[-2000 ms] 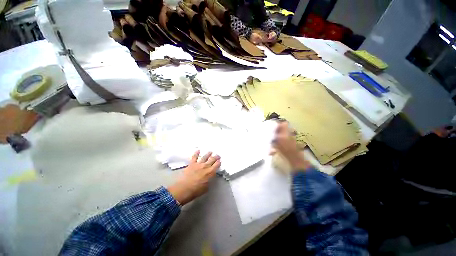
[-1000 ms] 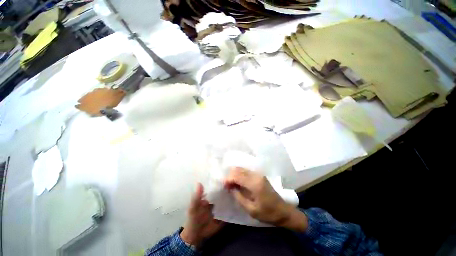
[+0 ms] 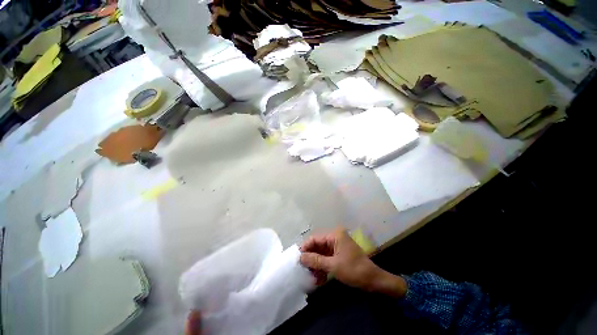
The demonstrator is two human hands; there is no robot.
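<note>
A thin white backing piece (image 3: 252, 291), curled and partly folded over, is at the near edge in front of me. My right hand (image 3: 340, 262) pinches its right edge between thumb and fingers. Only a blurred fingertip of my left hand (image 3: 194, 322) shows at the piece's lower left; the rest is hidden or cut off, so its hold cannot be told. The white backing stack (image 3: 379, 136) lies beyond, right of centre. The grey-beige panel stack (image 3: 85, 294) is at the near left.
The glue bottle (image 3: 458, 139) lies at the right beside olive-tan pieces (image 3: 471, 72). Masking tape (image 3: 144, 103), an orange-brown piece (image 3: 129, 142) and a loose white piece (image 3: 60, 242) are at left. A strapped white bundle (image 3: 190, 59) and dark brown pieces (image 3: 294, 23) stand at the back.
The white piece and my right hand have separated from the white stack's side since the first frame. Since the second, the piece has opened out and my left hand has moved down-left, mostly out of view.
</note>
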